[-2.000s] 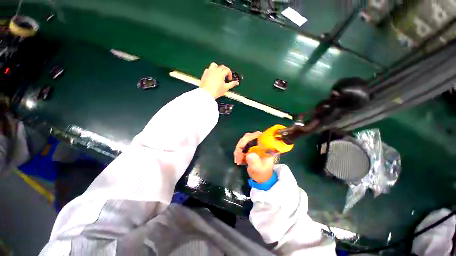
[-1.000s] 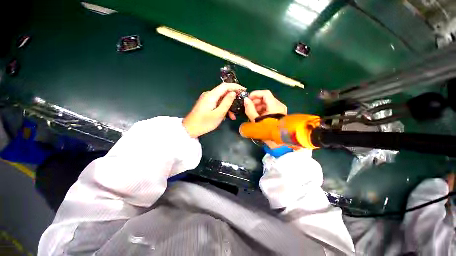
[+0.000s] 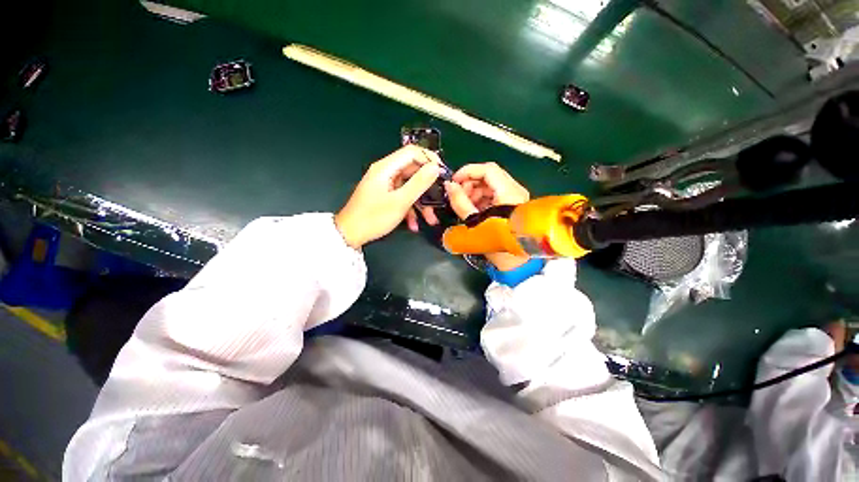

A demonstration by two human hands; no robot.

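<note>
My left hand (image 3: 384, 195) and my right hand (image 3: 485, 193) meet in front of me around a small dark device unit (image 3: 435, 193), fingers of both on it. My right hand, with a blue wristband, also carries the orange electric screwdriver (image 3: 523, 229), which lies across the palm side and points left. The fingertips partly hide the unit; no screw can be made out. Another dark device unit (image 3: 421, 139) lies on the green surface just beyond my left fingertips.
A pale yellow strip (image 3: 424, 102) lies beyond the hands. More units lie at left (image 3: 232, 76) and right (image 3: 575, 97). A grey mesh dish (image 3: 665, 256) with clear plastic (image 3: 721, 268) is at right, below the black hose (image 3: 716, 215). Another person's sleeve (image 3: 801, 405) is at lower right.
My left hand has come back from beyond the strip and joined my right hand at a unit. The screwdriver has swung to lie leftward. Since one second ago the hands have barely moved.
</note>
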